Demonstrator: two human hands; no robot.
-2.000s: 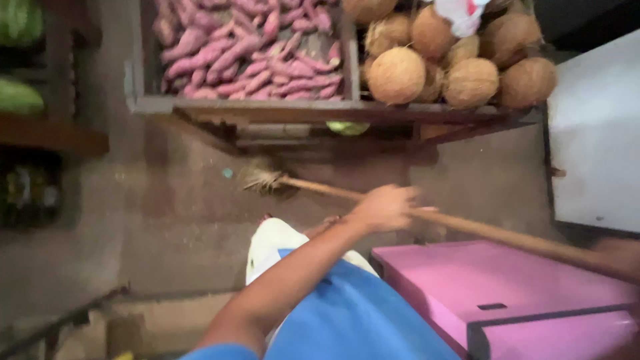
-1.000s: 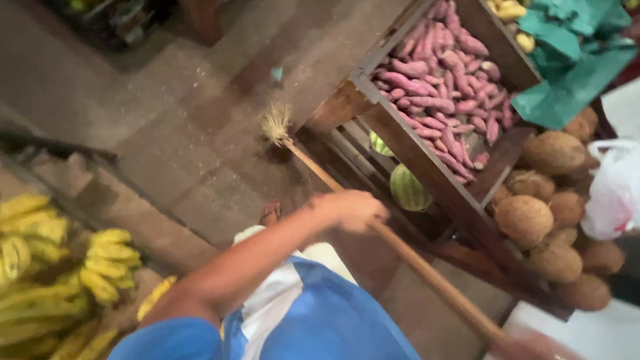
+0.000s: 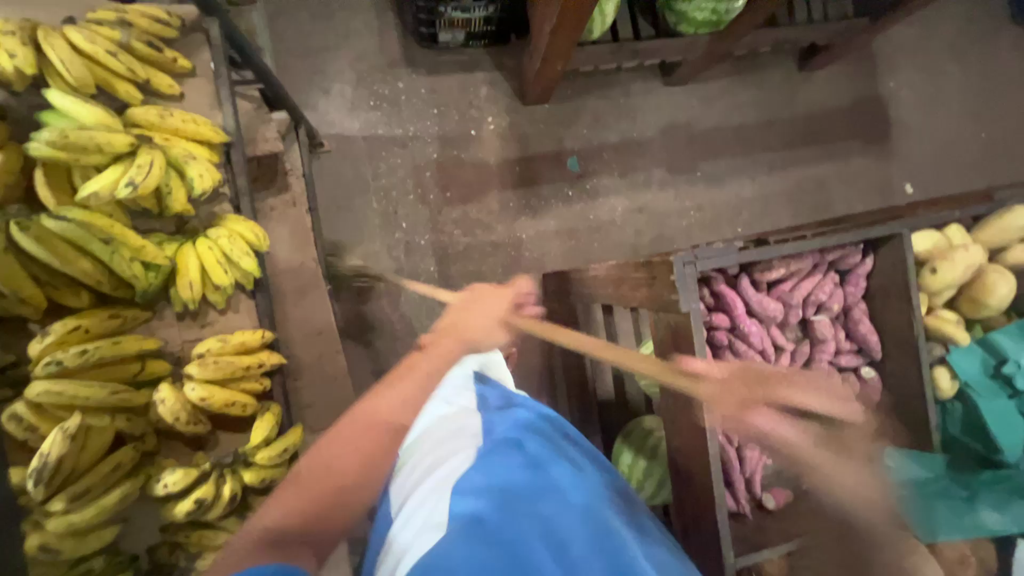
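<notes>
A broom with a wooden handle point(image 3: 596, 346) runs slantwise across the view. My left hand point(image 3: 486, 310) is closed around the handle, nearer the bristles. Farther up, over the crate edge, my right hand point(image 3: 768, 388) grips the upper part of the handle, blurred by motion. The broom's bristles point(image 3: 352, 272) are blurred and lie low by the floor beside the banana stand. White specks and a small teal scrap point(image 3: 573, 164) lie on the brown floor point(image 3: 432, 136) beyond the bristles.
Bananas point(image 3: 88, 264) cover a stand at left. At right, a wooden crate point(image 3: 912, 336) holds sweet potatoes point(image 3: 788, 308), next to yellowish produce point(image 3: 972, 272) and green plastic bags point(image 3: 988, 392). Watermelons point(image 3: 642, 460) sit beneath. A wooden stand leg point(image 3: 548, 52) and black crate point(image 3: 456, 22) are at the top.
The view has turned strongly, bringing the banana stand in at left. The bristles have moved from open floor near the crate corner to beside the banana stand, with both hands on the handle.
</notes>
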